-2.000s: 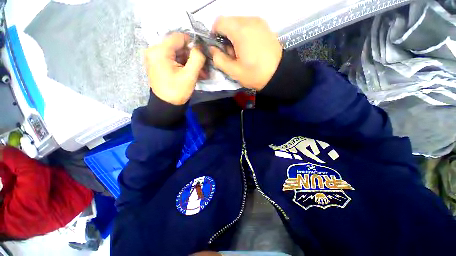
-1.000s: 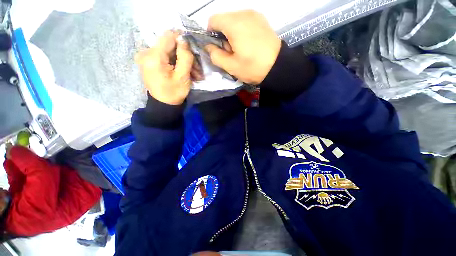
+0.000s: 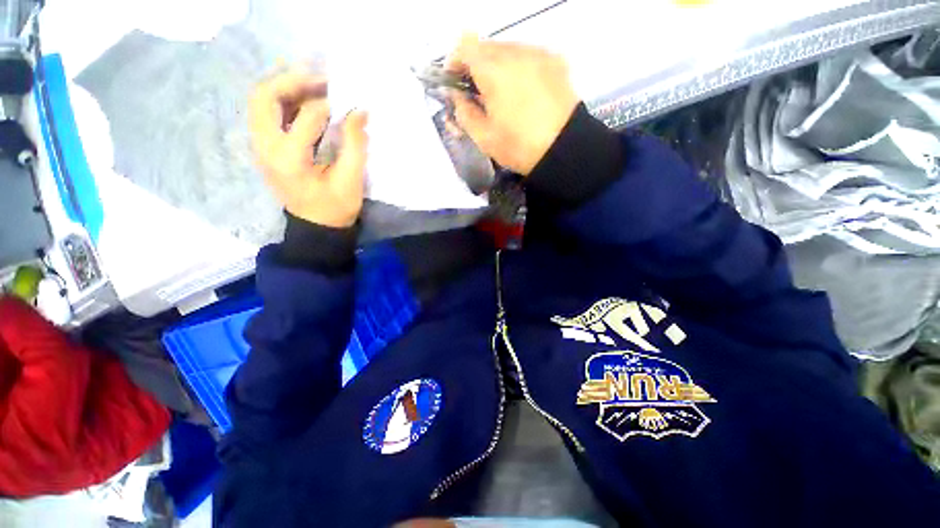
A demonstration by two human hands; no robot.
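Observation:
A large grey garment panel [image 3: 165,113] is spread on the white table [image 3: 196,242] at the left. My left hand [image 3: 312,144] is over its right side, thumb and fingers apart, with nothing clearly held in it. My right hand [image 3: 510,103] is closed around small dark metal snips [image 3: 445,78] and a narrow grey piece of cloth [image 3: 466,155] that hangs below the fingers. Bright white material [image 3: 402,155] lies between the hands and blends with the tabletop.
A ruler scale [image 3: 742,83] runs along the table's front edge. A crumpled grey heap with white edges [image 3: 835,155] is at the right. A blue plastic crate [image 3: 211,356] is below the table. A person's red sleeve [image 3: 72,402] is at the lower left.
My hands have moved apart from their pinch on the grey cloth. My left hand has moved left and opened. White material now shows between the hands.

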